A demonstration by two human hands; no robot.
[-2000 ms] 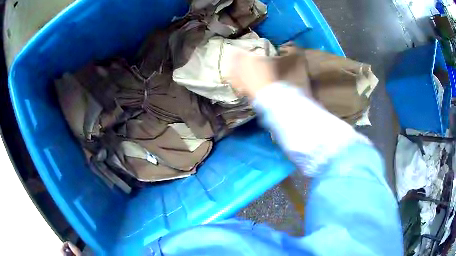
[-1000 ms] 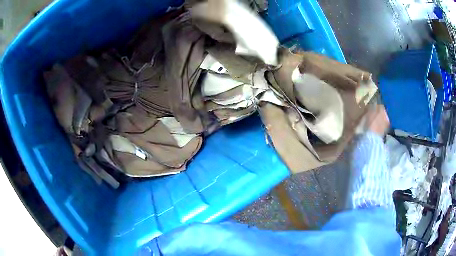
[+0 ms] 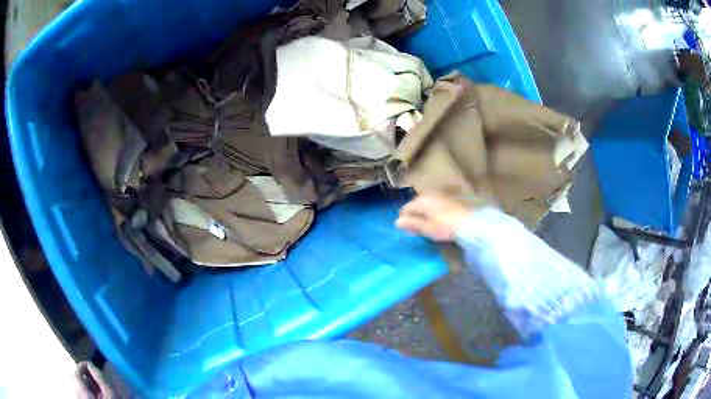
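A tied bundle of garment panels lies over the right rim of the blue bin (image 3: 355, 316). Its off-white cloth (image 3: 316, 86) lies inside the bin and its brown panels (image 3: 507, 140) hang outside. My right hand (image 3: 427, 217) is beside the lower edge of the brown panels, above the bin's rim, fingers bent together; whether it grips cloth cannot be told. Part of my left hand (image 3: 92, 380) shows small and blurred at the bottom left edge, outside the bin; its fingers cannot be made out.
Another brown bundle (image 3: 234, 210), tied in the middle, lies in the bin's left part. More brown cloth lies at the bin's top. A second blue bin (image 3: 635, 160) stands at the right on the dark floor, with a rack (image 3: 651, 238) and white material below it. A yellow line crosses the floor.
The off-white cloth and brown layers, lifted and spread open one second ago, now lie flatter over the bundle. My right hand has moved left from the bundle's far right side.
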